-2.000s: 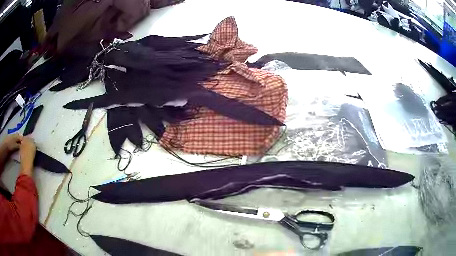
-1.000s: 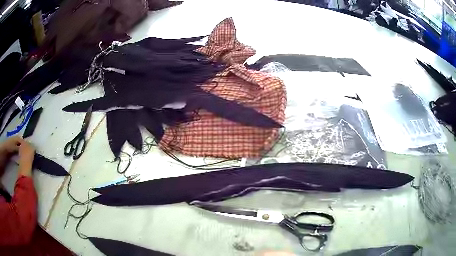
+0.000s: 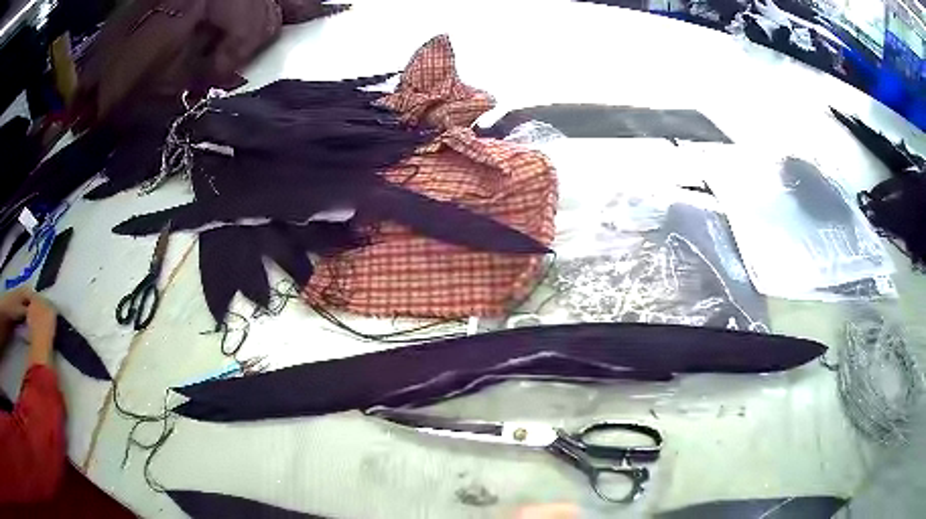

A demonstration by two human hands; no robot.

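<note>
A long dark piece of cloth (image 3: pixel 508 363) lies across the near table, with a pale inner edge. Below it lie large shears (image 3: pixel 523 434) with silver blades and black handles. Dark pointed cloth shows at the bottom edge on the left (image 3: pixel 239 506) and on the right (image 3: pixel 756 509); its middle is cut off. A blurred pinkish sliver, perhaps part of my right hand (image 3: pixel 548 511), shows between them at the bottom edge; what it holds is hidden. My left hand is not in view.
A stack of dark pieces (image 3: pixel 294 152) lies on a red checked cloth (image 3: pixel 437 269). Small black scissors (image 3: pixel 139 302) lie left. Clear plastic bags (image 3: pixel 822 238) and a grey thread coil (image 3: pixel 875 377) are right. A person's hands (image 3: pixel 28 314) hold a dark piece at the far left.
The view has shifted slightly, so the table's things sit further left. The pinkish patch at the bottom edge shows a little more. The long piece and shears keep their places on the table.
</note>
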